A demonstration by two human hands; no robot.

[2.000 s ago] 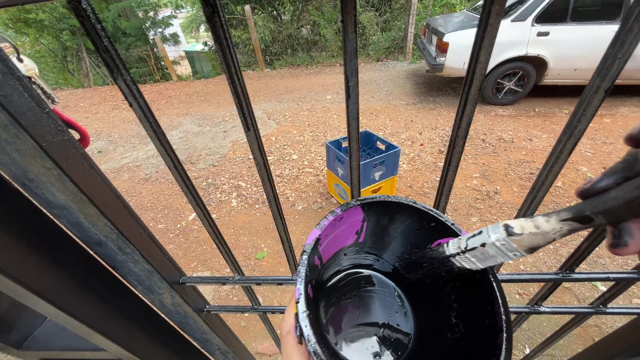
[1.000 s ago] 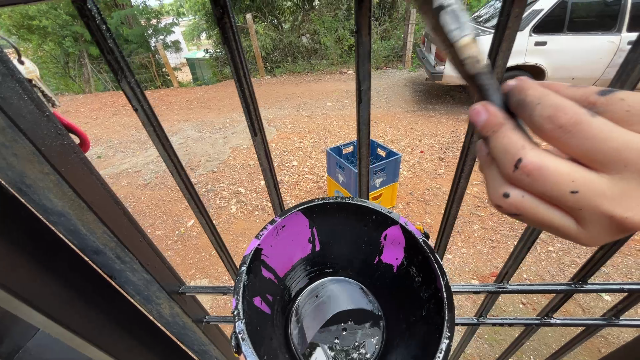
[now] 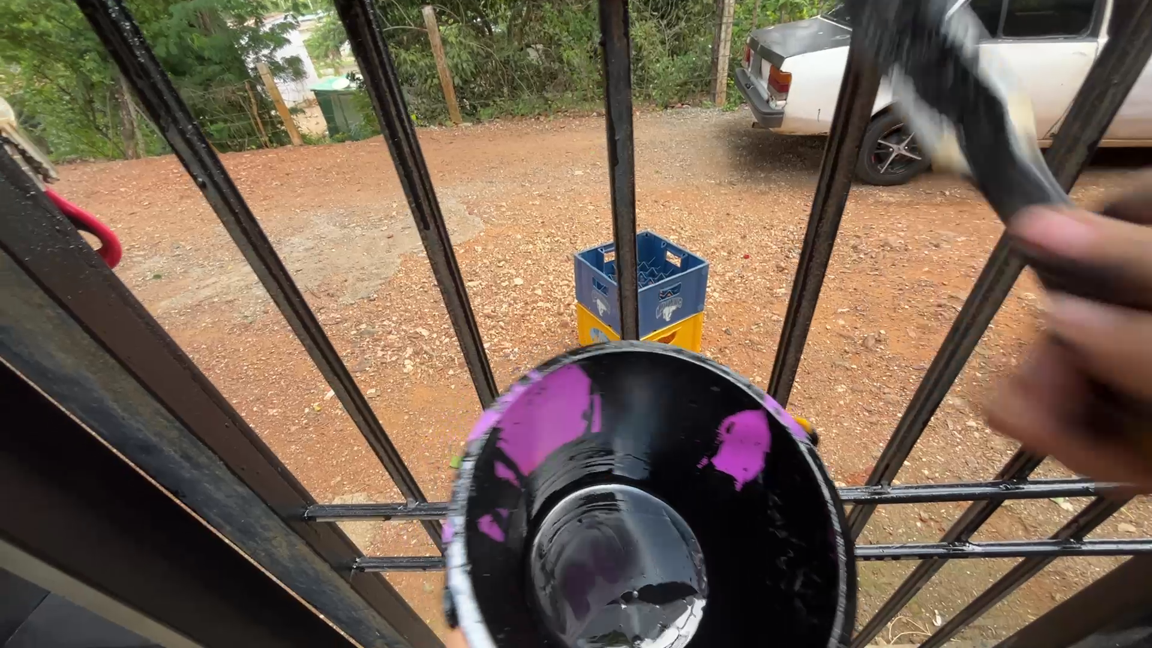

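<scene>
My right hand (image 3: 1089, 333), blurred, grips the dark handle of a paintbrush (image 3: 963, 108) at the upper right. The brush is raised against a black metal bar (image 3: 832, 198); its bristles are too blurred to make out. Below sits a purple bucket (image 3: 742, 445), its inner wall largely coated in black paint, with wet black paint (image 3: 621, 567) at its bottom. Only a sliver of my left hand (image 3: 456, 639) shows at the bucket's lower left side; the rest is hidden by the bucket, so its hold is mostly out of sight.
Black gate bars (image 3: 414, 180) and two horizontal rails (image 3: 972, 492) stand before me, with a wide dark frame (image 3: 180, 387) at left. A red hooked object (image 3: 90, 225) hangs there. Beyond are a blue crate (image 3: 598, 283) on a yellow crate (image 3: 688, 333) and a white car (image 3: 810, 81).
The brush was over the bucket's inside two seconds ago; my right hand has since lifted it to the bars at the upper right. The bucket has shifted slightly between frames.
</scene>
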